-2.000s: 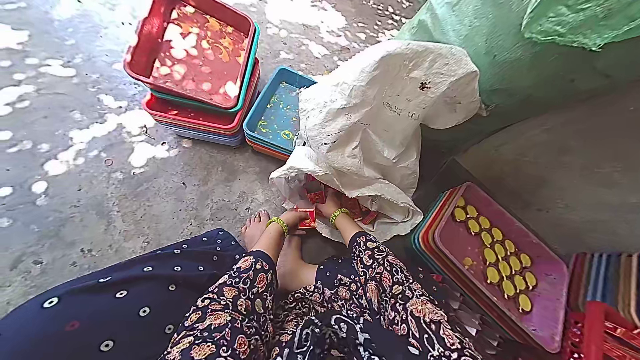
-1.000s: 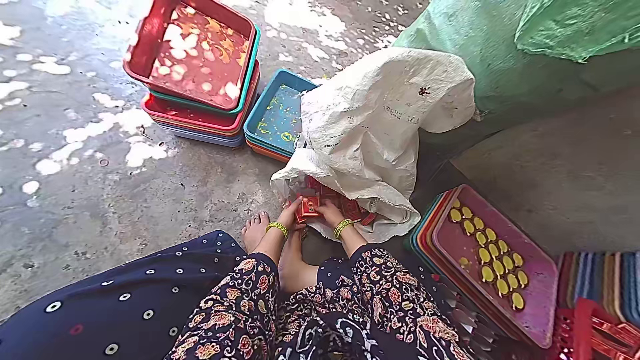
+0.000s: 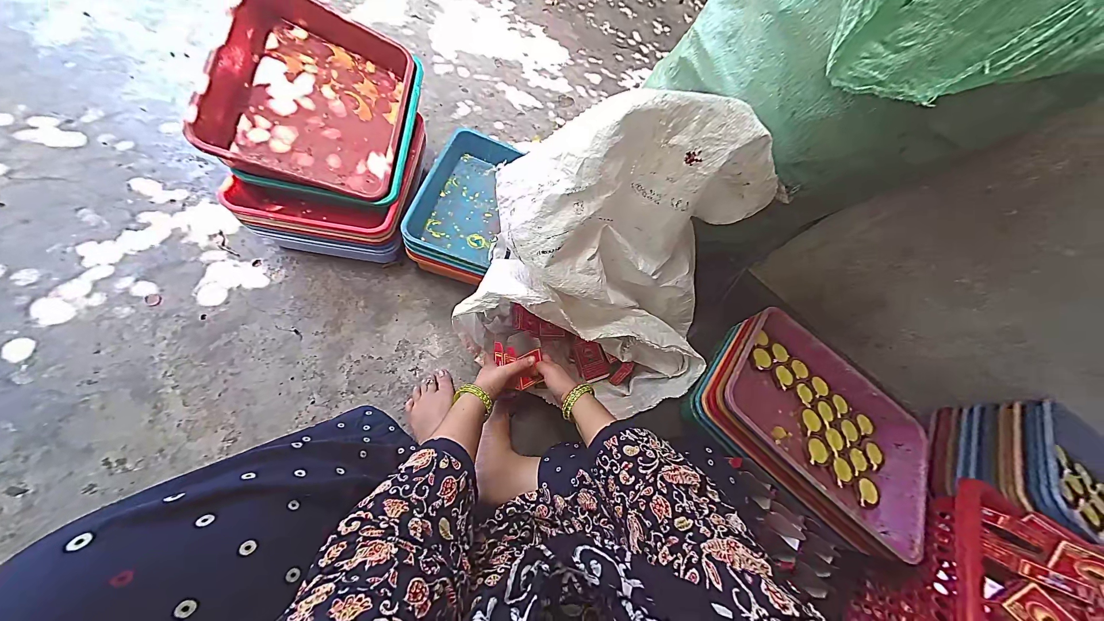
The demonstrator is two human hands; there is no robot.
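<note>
My left hand (image 3: 500,374) grips a small red printed box (image 3: 523,369) at the mouth of a white woven sack (image 3: 604,233). Close on its right, my right hand (image 3: 556,379) has its fingers at the box's right side; whether they grip it is hard to tell. Several more red boxes (image 3: 592,359) lie inside the sack's open mouth, just beyond my hands. Both wrists bear yellow-green bangles. The fingertips are partly hidden behind the box and the sack's edge.
Stacked red trays (image 3: 302,185) and a blue tray (image 3: 457,207) stand left of the sack. At the right are a purple tray (image 3: 828,431) with yellow discs, more stacked trays (image 3: 1000,448) and a red basket (image 3: 970,535) of red boxes. Green sacking (image 3: 776,129) lies behind.
My hands have stayed close together at the sack's mouth. The red box held upright between them one second ago now shows tilted, beside another red piece.
</note>
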